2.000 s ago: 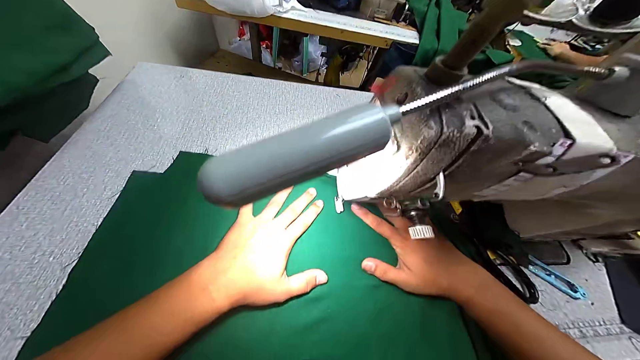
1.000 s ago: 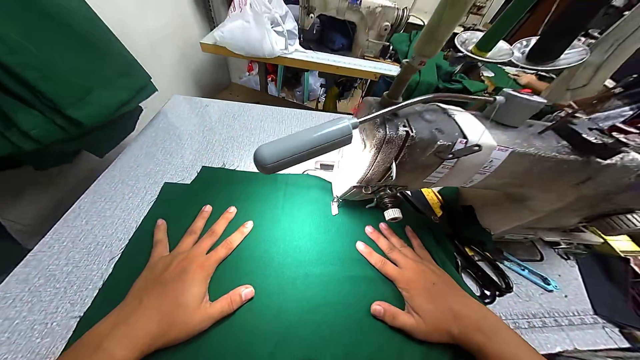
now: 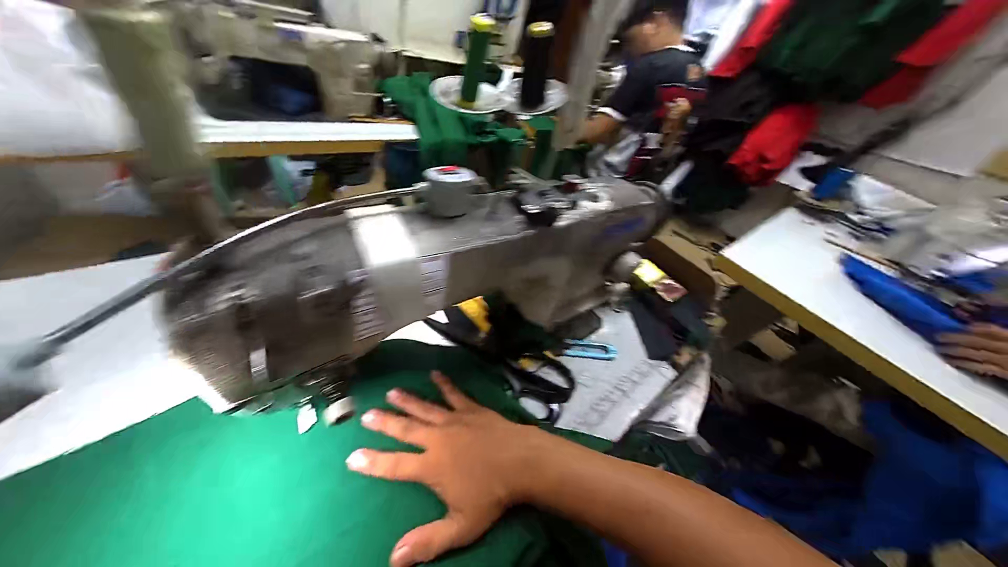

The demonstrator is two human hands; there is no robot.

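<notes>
Green fabric (image 3: 228,480) lies spread on the sewing table, brightly lit near the needle area. Above it stands an industrial sewing machine (image 3: 488,260), its presser foot (image 3: 306,417) over the cloth. My right hand (image 3: 465,461) rests flat on the fabric, fingers spread, to the right of the presser foot, holding nothing. Black-handled scissors (image 3: 543,382) lie just beyond that hand, beside a light-blue tool (image 3: 589,350) whose kind is unclear. My left hand is out of the frame. The view is blurred.
Two thread cones (image 3: 476,63) stand on round holders behind the machine. Another person (image 3: 650,87) is at the back. At right, another person's hand (image 3: 976,349) touches blue cloth on a white table (image 3: 787,260). Dark and blue fabrics (image 3: 906,472) lie low at the right.
The view has swung strongly to the right. My left hand, flat on the fabric in both earlier frames, has left the view. My right hand remains spread on the cloth.
</notes>
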